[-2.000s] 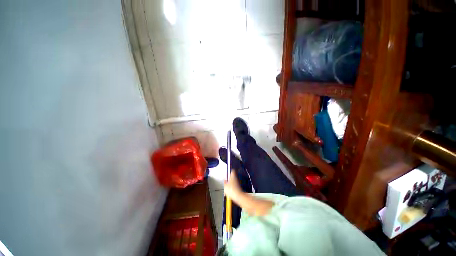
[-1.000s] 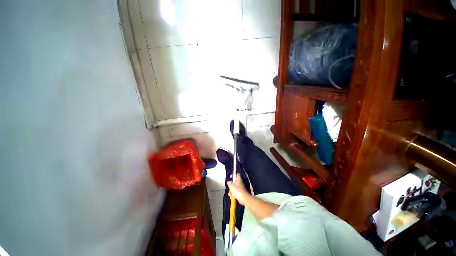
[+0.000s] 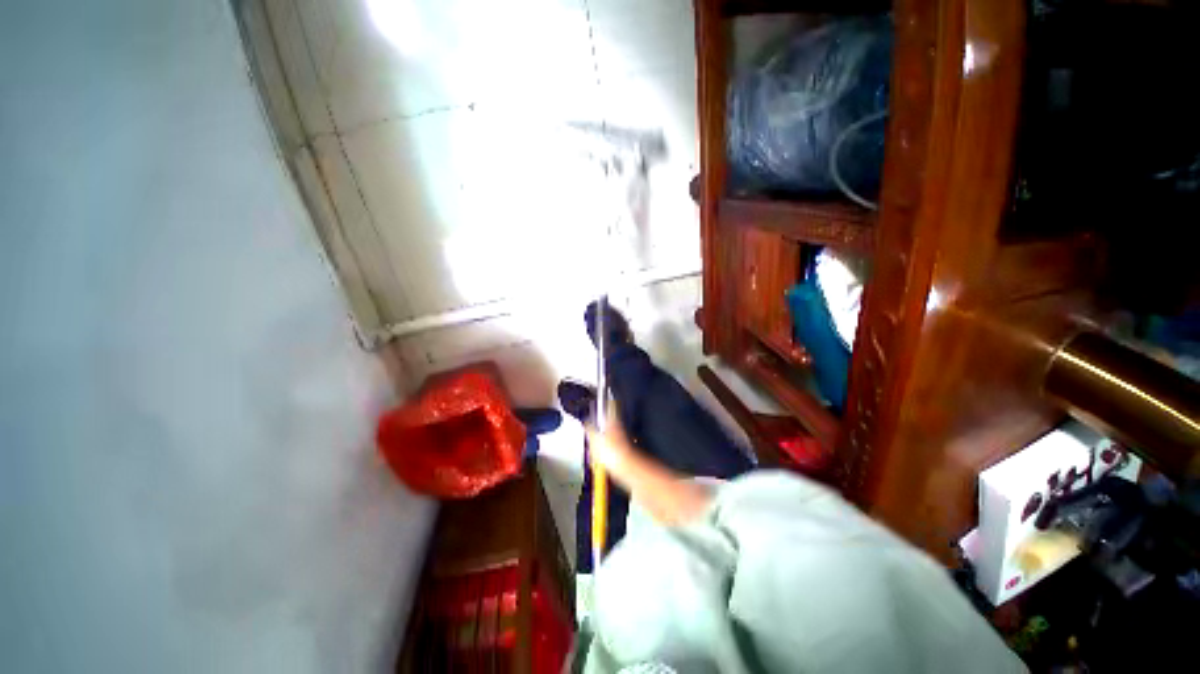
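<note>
My right hand (image 3: 608, 445) is closed around the long thin mop pole (image 3: 601, 507), at the top of its orange-yellow grip section. The pole runs from the bottom of the picture up past my dark shoes. Its far part fades into strong glare on the pale floor tiles (image 3: 526, 171). The mop head (image 3: 641, 142) shows only as a faint, blurred grey shape on the tiles beyond my feet. My left hand is not in view.
A red-lined waste bin (image 3: 454, 435) stands by the wall (image 3: 158, 329), above a wooden chair (image 3: 494, 540) in the picture. Right are a large red-brown wooden table (image 3: 908, 395), a wrapped bluish barrel (image 3: 803, 112) on its shelf and a white box (image 3: 1040, 487).
The mop head has moved farther from my feet, towards the top of the picture, and looks fainter. My right hand still holds the pole. The view has shifted, moving the furniture left.
</note>
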